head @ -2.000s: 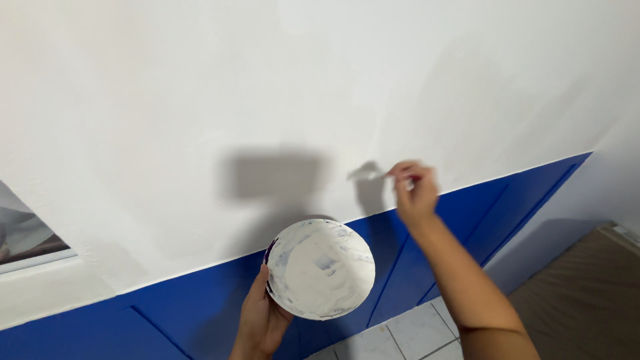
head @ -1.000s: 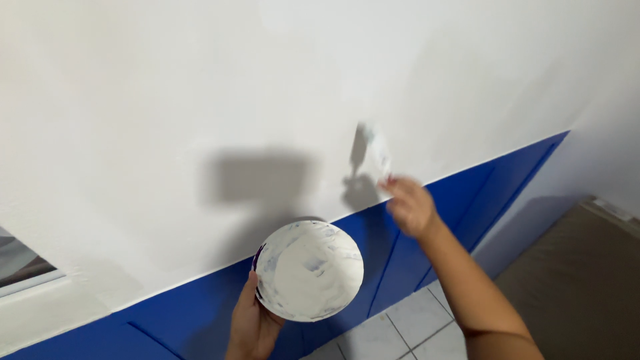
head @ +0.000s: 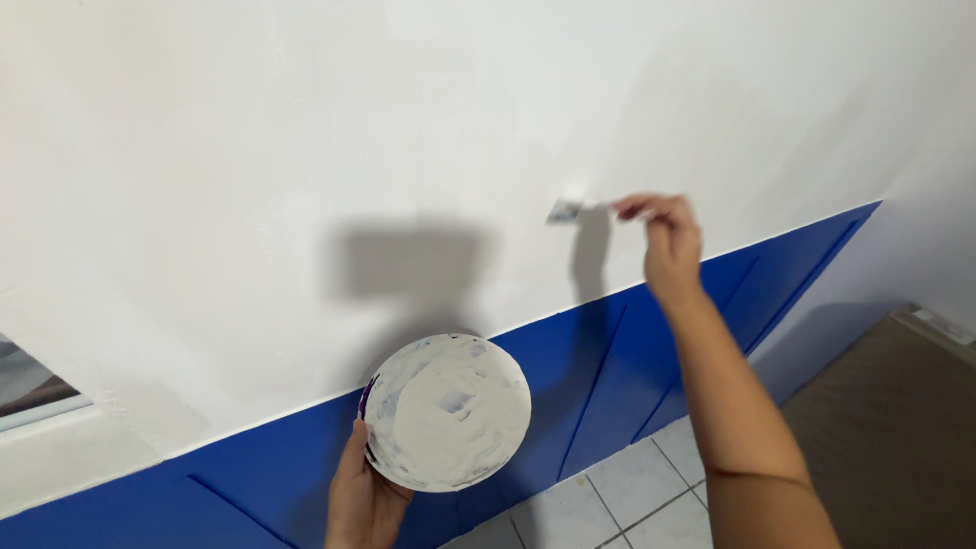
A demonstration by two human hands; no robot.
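My left hand (head: 367,488) grips a round lid or shallow dish (head: 450,413) by its left edge; white paste is smeared over its face. To the upper right, my right hand (head: 667,236) is raised beside the white wall (head: 427,137), its fingers bent around the end of a small spreading tool. The tool's flat, putty-smeared blade (head: 565,211) is at the wall, left of my fingertips; its handle is blurred and mostly hard to make out.
Blue panelling (head: 587,381) covers the lower wall, with white floor tiles (head: 610,488) below it. A brown flat surface (head: 892,442) lies at the lower right. At the left edge is part of a framed opening or picture (head: 34,381). Shadows fall across the wall.
The tool blade pointed up and left of my right hand one second ago; now it lies level with my fingertips. My right hand has moved up the wall. My left hand still holds the round piece.
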